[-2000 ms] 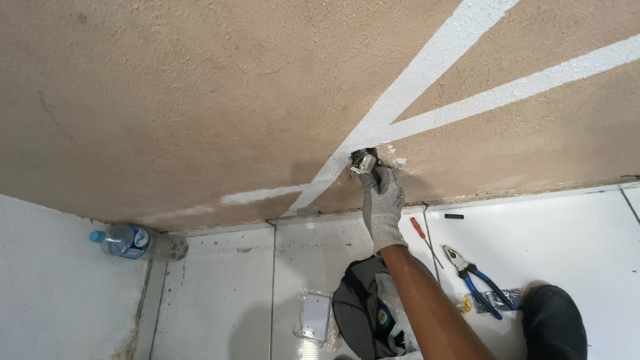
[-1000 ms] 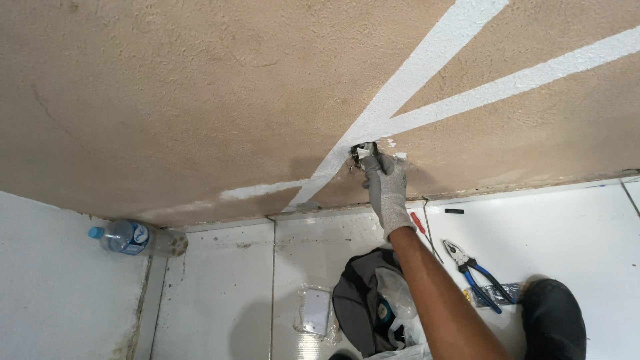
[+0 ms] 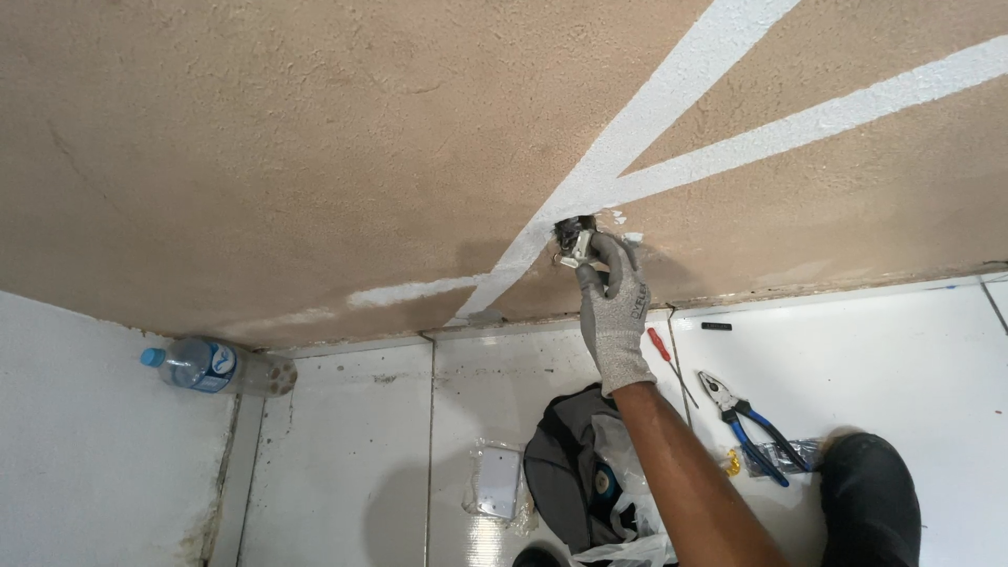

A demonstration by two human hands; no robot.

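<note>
My right hand, in a grey knit work glove, is at a hole low in the tan wall. Between thumb and fingers it pinches a small white plastic electrical fitting at the hole's lower right edge. Dark wires or tape show in the hole behind the fitting; a thin bit of wire sticks out at its left. Paint is chipped beside the hole. My left hand is out of view.
On the white tiles lie a red-handled screwdriver, blue-handled combination pliers, a small black piece, a wrapped white cover plate and a grey-black bag. A plastic bottle lies in the corner. A dark shoe is at right.
My right hand has shifted and turned slightly at the hole, showing more of the white fitting and the hole. The tools on the floor have not moved.
</note>
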